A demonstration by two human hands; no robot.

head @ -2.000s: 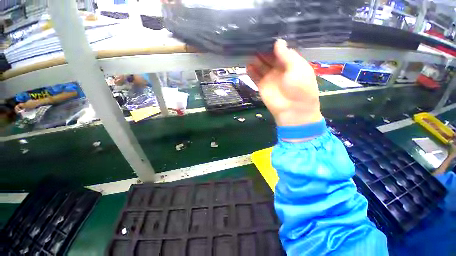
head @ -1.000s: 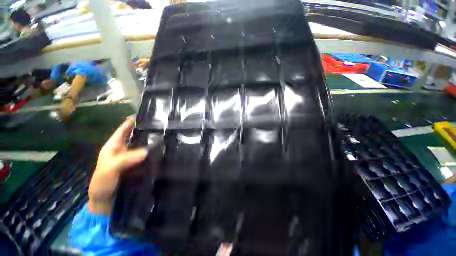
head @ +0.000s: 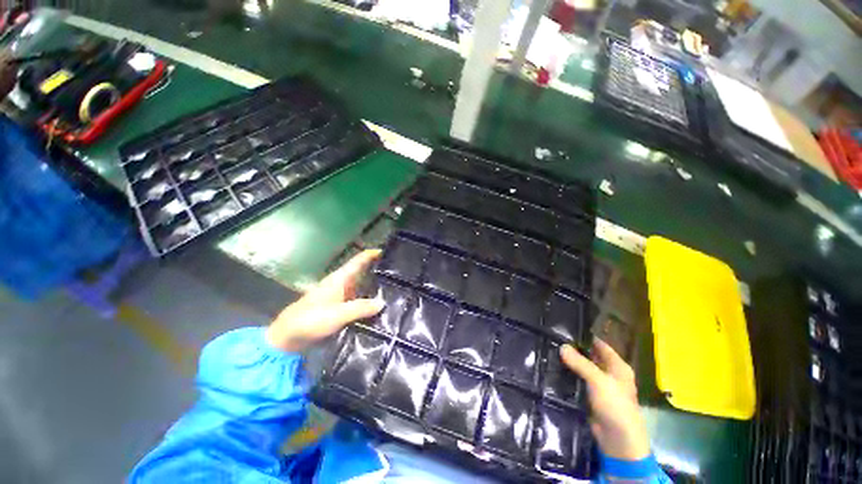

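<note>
A black blister tray (head: 473,302) with rows of square pockets is held tilted in front of me, above the foam tray (head: 616,307). My left hand (head: 326,307) grips its left edge, thumb on top. My right hand (head: 610,392) grips its right edge near the lower corner, thumb on top. The fingers under the tray are hidden. No parts can be made out in its pockets, only glare and small specks. The tray covers most of the foam tray.
The yellow tray (head: 700,328) lies right of my right hand, with black blister trays (head: 832,378) at the far right. Another black tray (head: 236,165) lies at the left, near a red tool tray (head: 94,90). A pale post (head: 479,71) stands beyond. Small modules lie on the green conveyor (head: 567,170).
The black tray has come down from upright before me to a lower, flatter position. Both hands now show on its edges. The view has turned left and downward.
</note>
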